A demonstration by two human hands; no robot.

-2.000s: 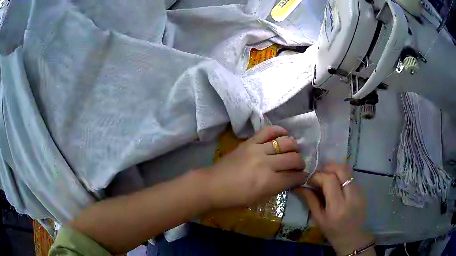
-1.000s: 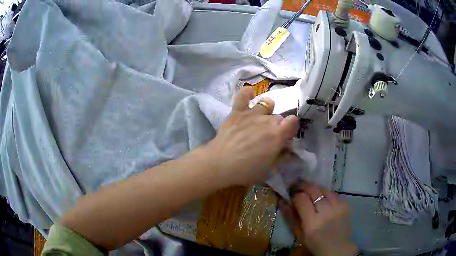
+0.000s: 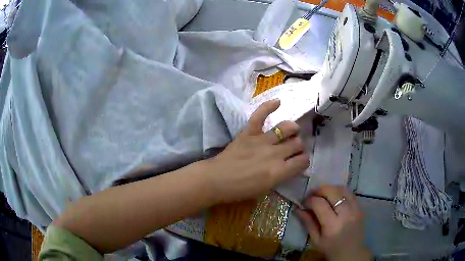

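The pale grey garment point(image 3: 132, 107) lies heaped on the left and runs under the head of the white sewing machine point(image 3: 344, 61). A narrow pale strip point(image 3: 329, 158) lies flat in front of the presser foot point(image 3: 318, 121). My left hand point(image 3: 260, 158) presses on the cloth just left of the strip, palm down, with the thumb spread. My right hand point(image 3: 334, 219) pinches the near corner of the cloth between thumb and fingers. Part of the cloth edge is hidden under my left hand. The needle point cannot be made out.
A bundle of pale strips with stringy ends point(image 3: 423, 173) lies at the right on the machine bed. Orange-yellow tape point(image 3: 234, 229) covers the table's near edge. A lamp stem with a yellow label point(image 3: 294, 33) stands left of the machine head.
Over the last second my left hand has come down and flattened onto the cloth. The cloth corner, earlier lifted and bunched between my hands, now lies flatter. My right hand still pinches its near end.
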